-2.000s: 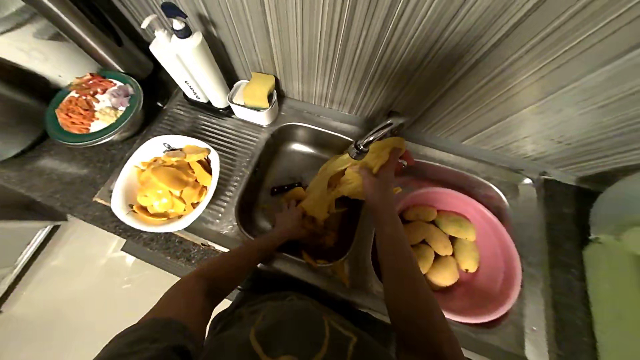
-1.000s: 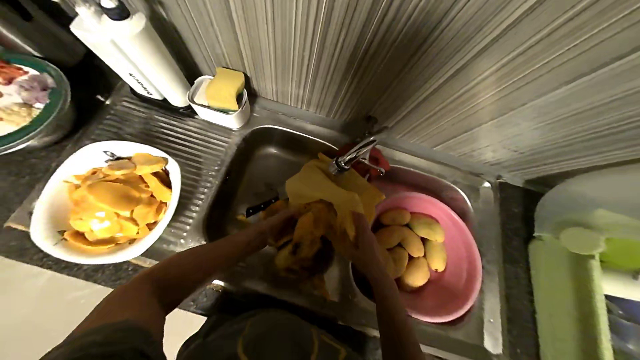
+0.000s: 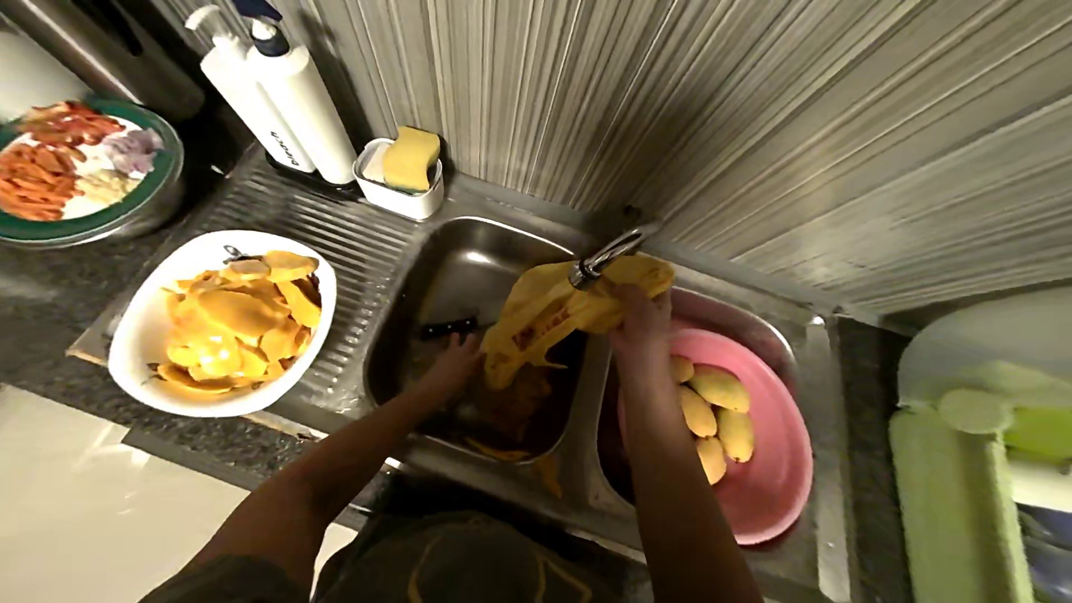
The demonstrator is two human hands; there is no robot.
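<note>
A yellow plastic bag (image 3: pixel 536 314) with red print spreads over the left sink basin, partly behind the faucet (image 3: pixel 607 255). My right hand (image 3: pixel 641 314) grips its right end near the divider. At the bag's lower left edge is my left hand (image 3: pixel 461 360); whether its fingers hold the plastic is unclear. A black-handled knife (image 3: pixel 450 327) lies in the basin just above that hand. Below the bag, orange-brown peels (image 3: pixel 511 406) lie in shadow on the basin floor. Whole yellow mangoes (image 3: pixel 720 389) rest in a pink basin (image 3: pixel 779 469) in the right sink.
A white bowl (image 3: pixel 134 360) of cut mango pieces stands on the drainboard (image 3: pixel 352 251). Behind are white pump bottles (image 3: pixel 306 109) and a sponge (image 3: pixel 412 159) in a white holder (image 3: pixel 402 201). A green-rimmed plate (image 3: pixel 167 159) of chopped vegetables sits at the left.
The left hand has moved left, away from the peels, toward the knife. The bag is now stretched wider across the left basin than one second ago.
</note>
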